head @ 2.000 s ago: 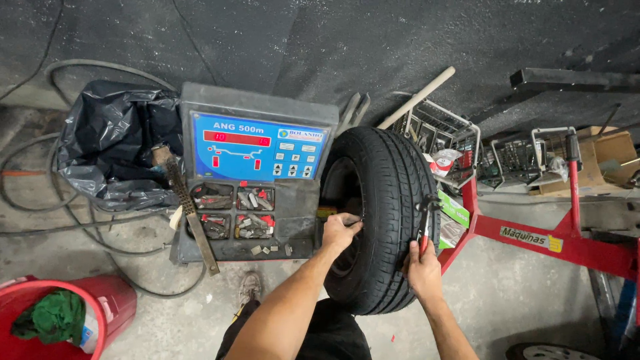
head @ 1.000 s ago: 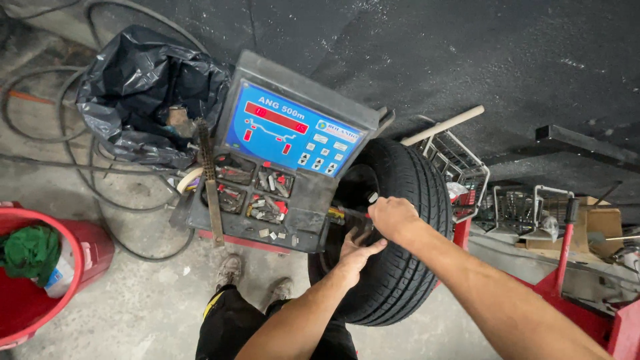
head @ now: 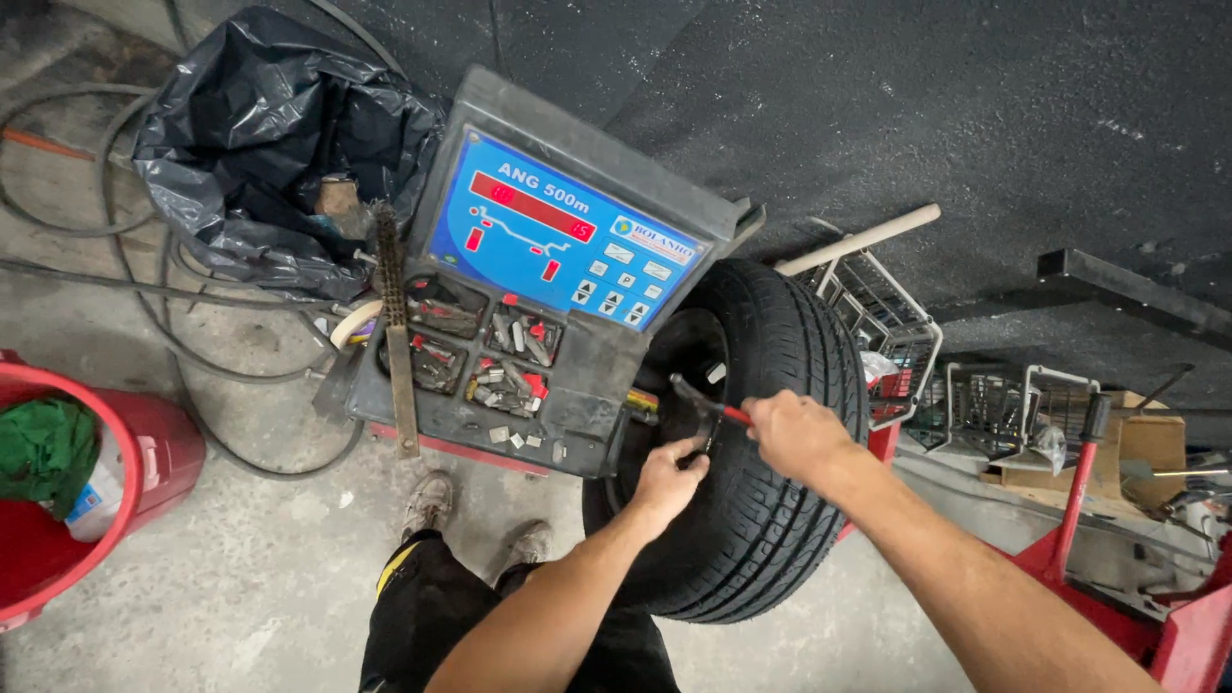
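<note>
A car wheel with a black tire (head: 770, 452) stands mounted at the right side of a wheel balancer (head: 568, 241) with a blue panel. My right hand (head: 799, 438) grips the red handle of a hammer-like wheel weight tool (head: 707, 399), whose metal head is over the near rim side. Just below that head, my left hand (head: 671, 481) is at the rim edge, thumb and fingertips close together; whether they pinch a small weight cannot be told. A light-coloured weight (head: 716, 372) shows inside the rim. Loose wheel weights (head: 505, 388) lie in the balancer's tray compartments.
A wire brush (head: 397, 356) lies across the tray's left part. Left are a black plastic bag (head: 279, 144), hoses and a red bucket (head: 159, 452) with a green cloth. Wire baskets (head: 885, 327) and a red metal frame (head: 1068, 510) are at the right, by the dark wall.
My right hand has moved from the tire's outer right side over to the near rim, bringing the tool with it. My left hand is lower on the rim. The view has turned and shifted.
</note>
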